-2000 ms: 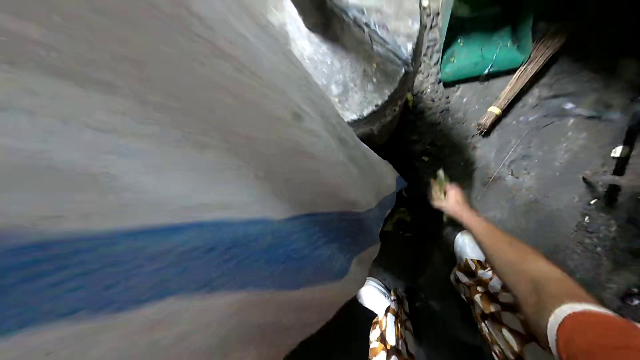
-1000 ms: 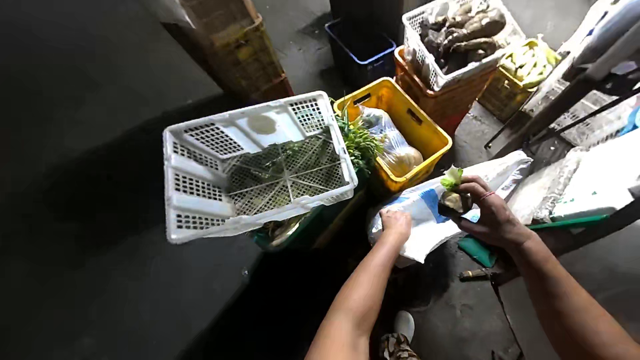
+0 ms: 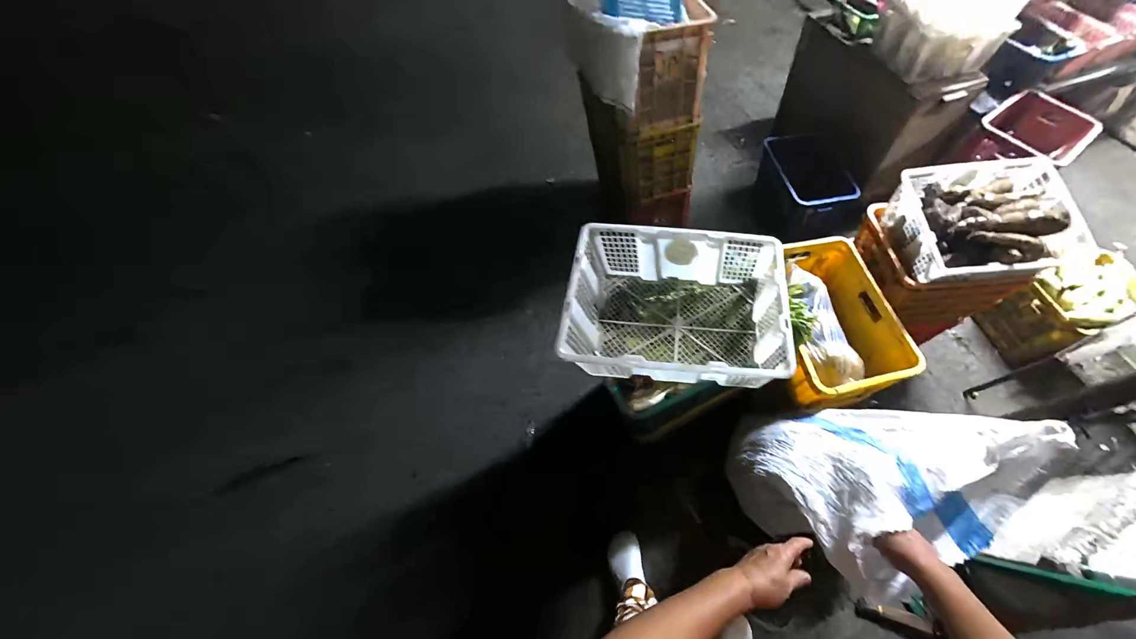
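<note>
A white woven sack (image 3: 852, 470) with blue stripes lies at lower right, its near side lifted. My right hand (image 3: 901, 546) is at the sack's edge, its fingers partly hidden by the fabric. Beside the dark opening under the sack's left side is my left hand (image 3: 777, 572), fingers bent; whether something dark is between them cannot be told. A tool with a dark handle (image 3: 892, 617) lies below my right hand.
A white mesh crate (image 3: 679, 366) with greens visible through it rests over a green crate (image 3: 657, 413). Beside it stands a yellow crate (image 3: 874, 311) holding a bagged item. Root vegetables fill another white crate (image 3: 1074, 217). Stacked crates (image 3: 670, 160) rise behind.
The round, green-topped vegetable held in my right hand a second ago is no longer visible. My right hand is now at the sack's edge; my left hand has left the sack's top. The view has shifted.
</note>
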